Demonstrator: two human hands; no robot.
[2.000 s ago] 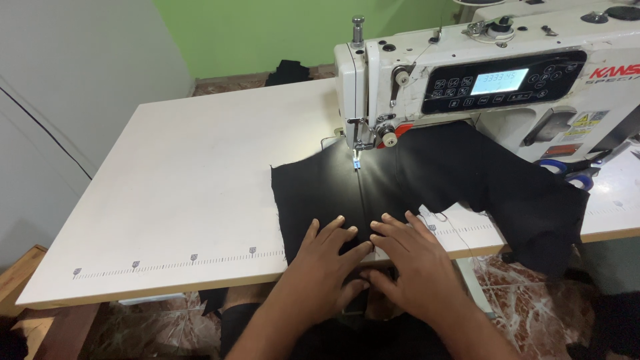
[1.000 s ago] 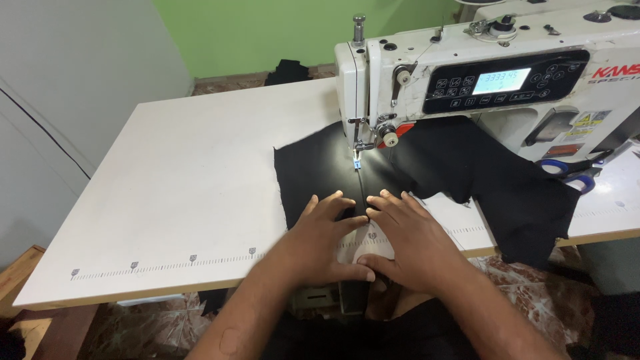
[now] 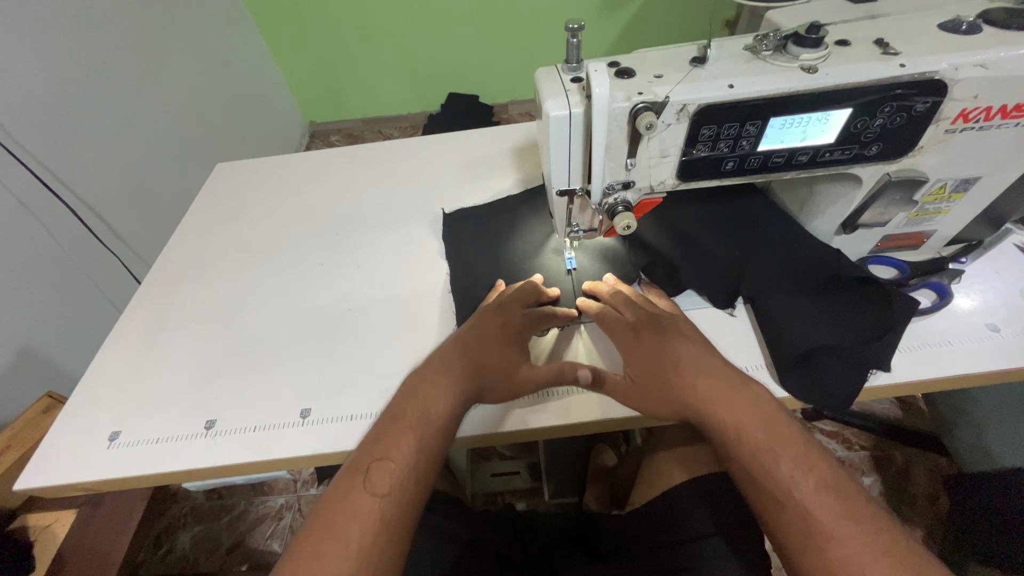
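Observation:
Black fabric [image 3: 496, 248] lies flat under the blue presser foot [image 3: 570, 261] of a white industrial sewing machine [image 3: 744, 104]. A seam line runs from the foot toward me. My left hand [image 3: 512, 344] rests spread on the fabric's near edge, left of the seam. On the other side, my right hand [image 3: 640, 344] presses the same edge, fingertips close to the seam. The two thumbs meet over the white table. Neither hand grips the cloth. More of the fabric spreads right and hangs over the table's front edge.
Blue-handled scissors [image 3: 920, 284] lie at the right, partly beside the black fabric. The white tabletop [image 3: 264, 296] bears a printed ruler scale [image 3: 256, 426] along its front. A dark cloth [image 3: 460, 112] lies behind the table. A wooden piece [image 3: 32, 440] stands at lower left.
The fabric has moved away from me under the presser foot, and its near edge now lies on the table. Both hands have moved forward with it, toward the foot.

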